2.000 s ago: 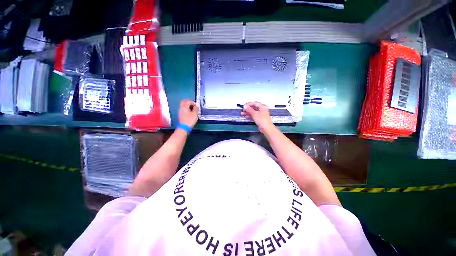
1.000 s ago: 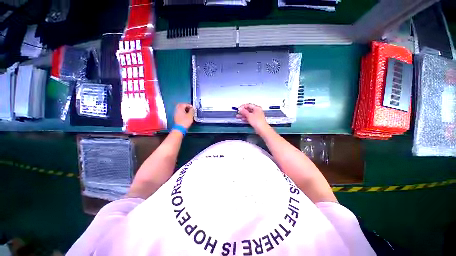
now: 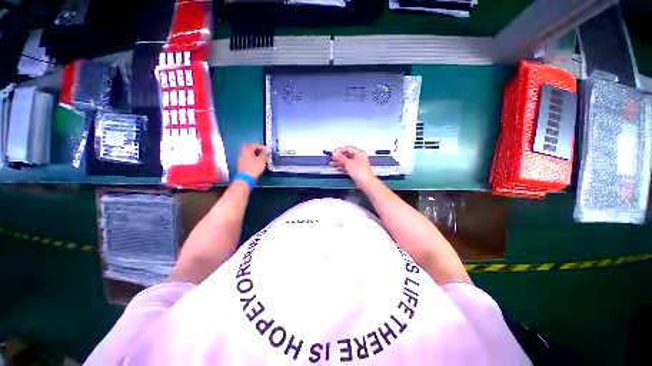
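The grey laptop cover (image 3: 325,118) lies flat with its outer face up, two round vents towards the back. Silvery wrap (image 3: 411,121) shows around it. Black strips sit near its front edge at the left (image 3: 287,151) and right (image 3: 383,151). My right hand (image 3: 352,163) is over the middle of the front edge, fingertips pinched on a small black strip (image 3: 327,152). My left hand (image 3: 252,161) is beside the front left corner, fingers closed around a small dark piece (image 3: 258,151). Whether either piece touches the cover is unclear.
Right of the cover is a clear sheet with black strips (image 3: 429,145), then red bubble bags (image 3: 511,161) with a grey slotted part and bubble-wrapped panels (image 3: 608,154). At left are the white-marked red sheets (image 3: 207,157) and a shiny white grid (image 3: 118,137). A grey rail (image 3: 407,50) runs behind.
The view has shifted, so the bench and cover appear farther left. Both hands keep nearly the same places relative to the cover and still hold the small dark pieces.
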